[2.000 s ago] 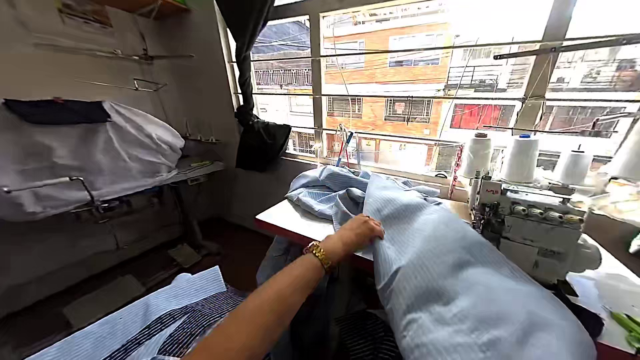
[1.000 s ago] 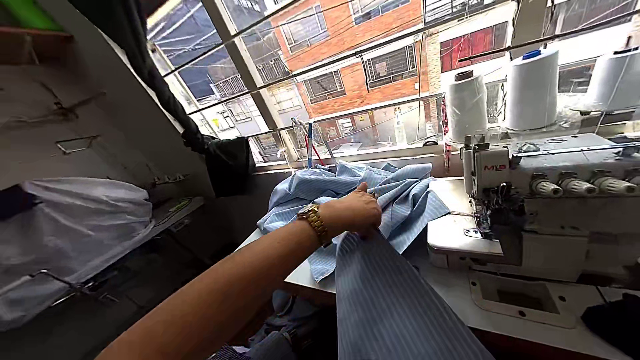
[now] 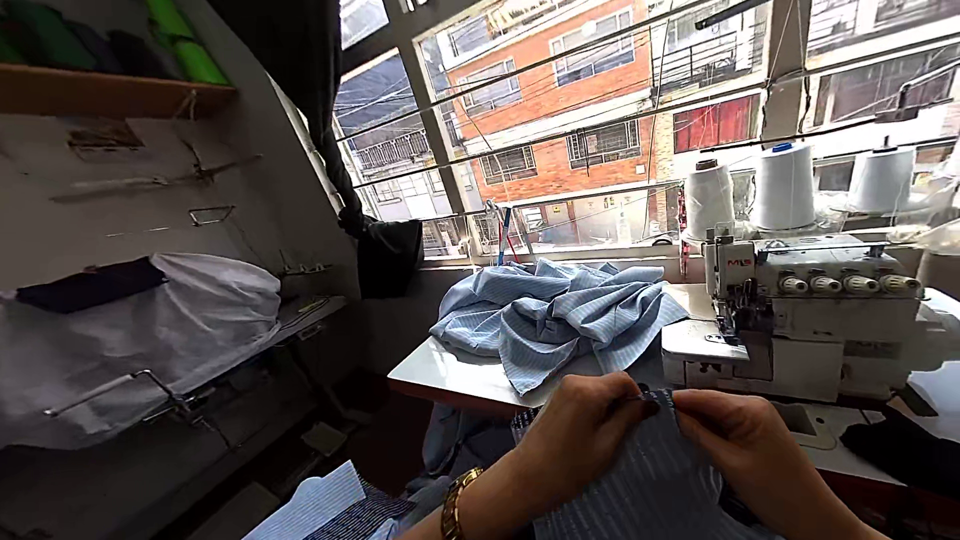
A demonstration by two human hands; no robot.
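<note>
A grey-blue striped fabric piece (image 3: 637, 480) hangs from both hands near the table's front edge. My left hand (image 3: 581, 435), with a gold watch at the wrist, pinches the top edge of the piece. Close beside it, my right hand (image 3: 739, 435) grips the same edge between thumb and fingers. Behind them, a crumpled heap of light blue striped fabric (image 3: 555, 307) lies on the white table (image 3: 442, 375). The overlock sewing machine (image 3: 817, 315) stands to the right of the heap.
White thread cones (image 3: 781, 187) stand behind the machine. Black cloth (image 3: 904, 450) lies at right. Striped cut pieces (image 3: 315, 510) are at lower left. A second table, partly under white sheeting (image 3: 217, 300), stands left. A dark curtain (image 3: 386, 255) hangs by the barred window.
My left hand has left the light blue heap and come nearer with the darker striped piece. My right hand has come into view, holding that piece too. The heap now lies untouched.
</note>
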